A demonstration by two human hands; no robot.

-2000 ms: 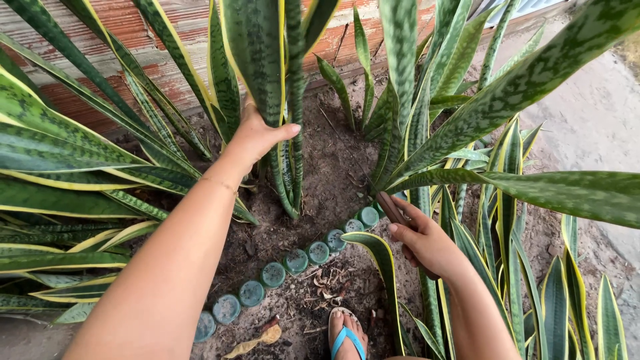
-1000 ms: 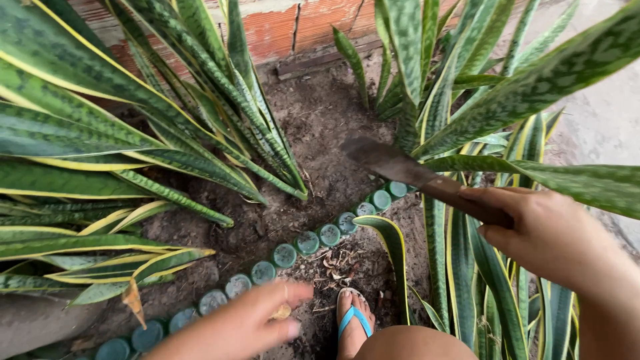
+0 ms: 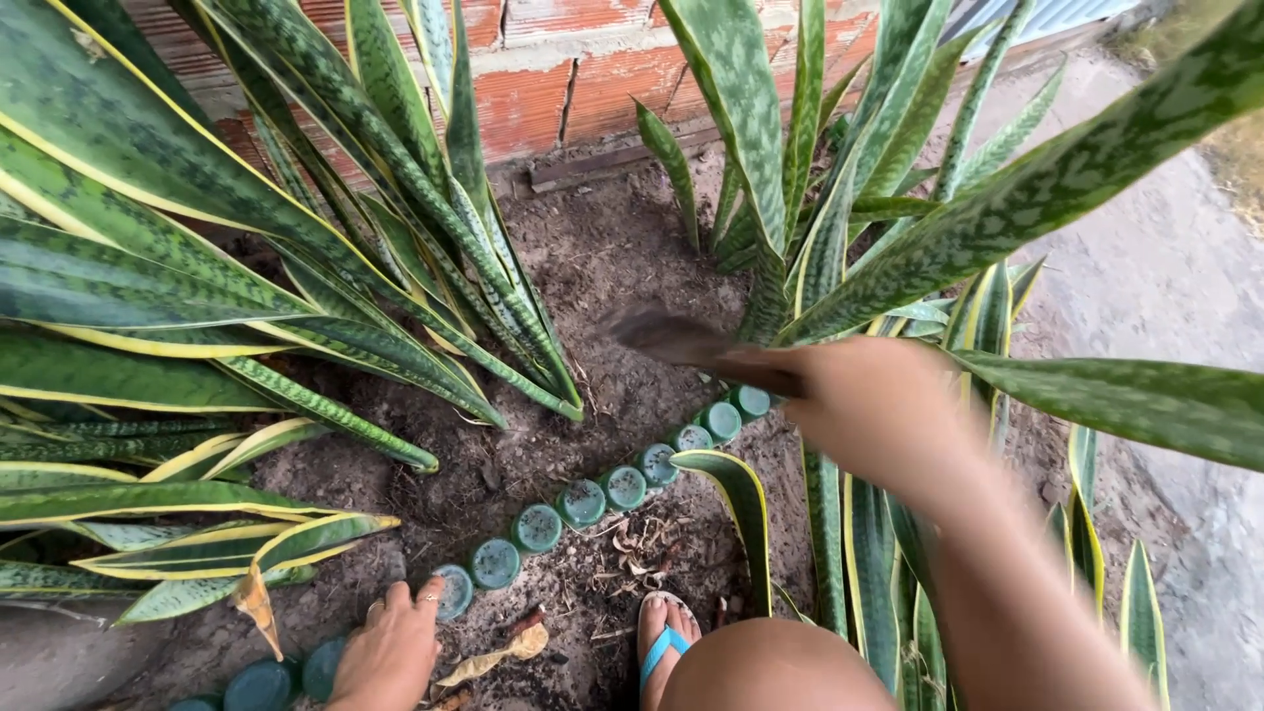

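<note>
My right hand (image 3: 869, 405) is closed around the handle of a blurred, dark flat-bladed tool (image 3: 681, 341), whose blade points left over the bare soil between two clumps of snake plants. My left hand (image 3: 390, 642) rests low at the row of upturned green glass bottles (image 3: 538, 528), its fingers beside one bottle bottom; whether it grips anything cannot be told. The row slants from bottom left up to the right through the dark soil (image 3: 612, 247). Variegated snake plant leaves (image 3: 474, 257) lean over the soil on the left.
A brick wall (image 3: 622, 89) runs along the top. More snake plant leaves (image 3: 997, 207) reach across the right side, with a concrete surface (image 3: 1185, 296) beyond. Below the bottles are a sandalled foot (image 3: 667, 632), a bent knee (image 3: 770, 671) and dry leaves (image 3: 499, 657).
My left hand has let go of the upright leaves it held two seconds ago and moved down to the bottles. My right hand has brought the tool up over the soil.
</note>
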